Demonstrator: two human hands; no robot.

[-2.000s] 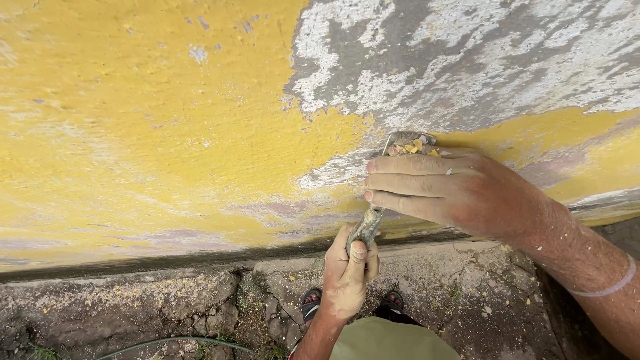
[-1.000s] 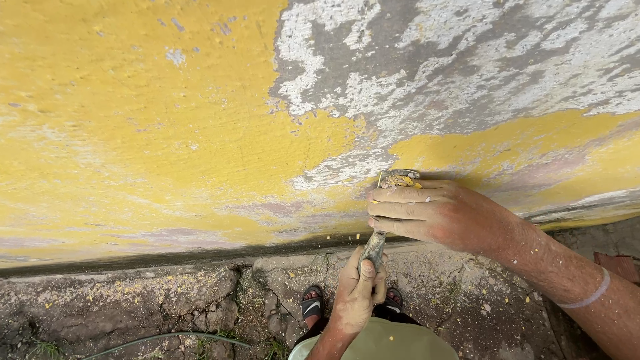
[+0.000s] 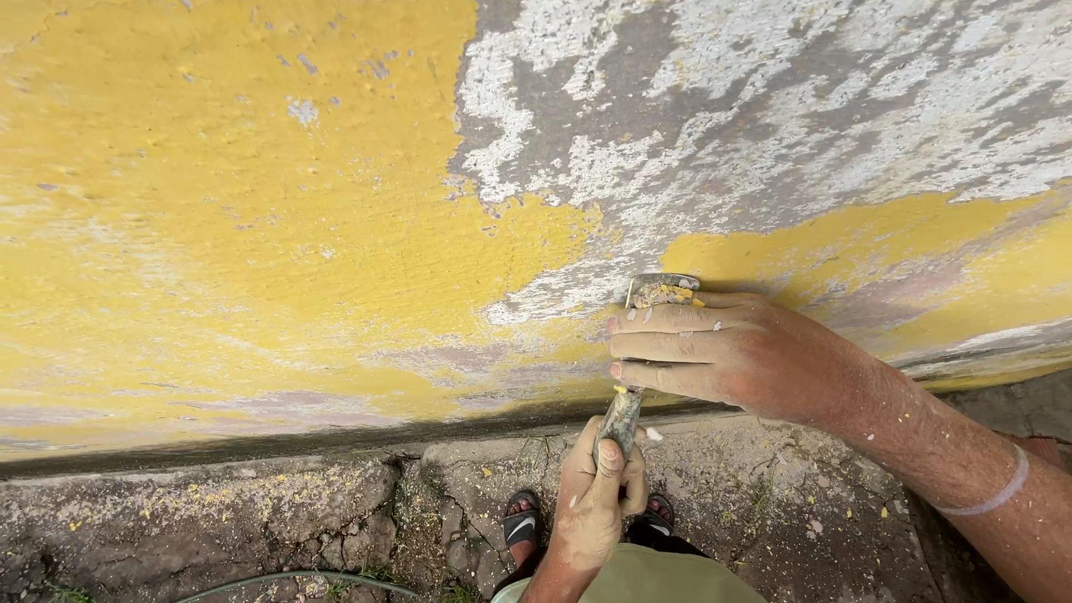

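My left hand [image 3: 596, 494] is closed around the worn handle of a scraper [image 3: 620, 423], below the wall's base line. Over the tool's upper part lies my right hand [image 3: 712, 347], its fingers reaching across and pressing on it. The scraper's metal head shows above those fingers, against the painted wall [image 3: 293, 226], with yellow and pale paint flakes on it. Around the head the wall is part yellow paint, part bare grey and white patches. My right fingers hide the middle of the tool. Dust coats both hands.
Cracked stone paving [image 3: 209, 536] strewn with paint chips runs along the foot of the wall. My feet in dark sandals [image 3: 521, 526] stand on it. A thin green hose [image 3: 293, 575] lies at the lower left. Small weeds grow in the cracks.
Both hands keep their hold on the scraper, and its head remains near the same edge of yellow paint. Paint chips are falling near the handle.
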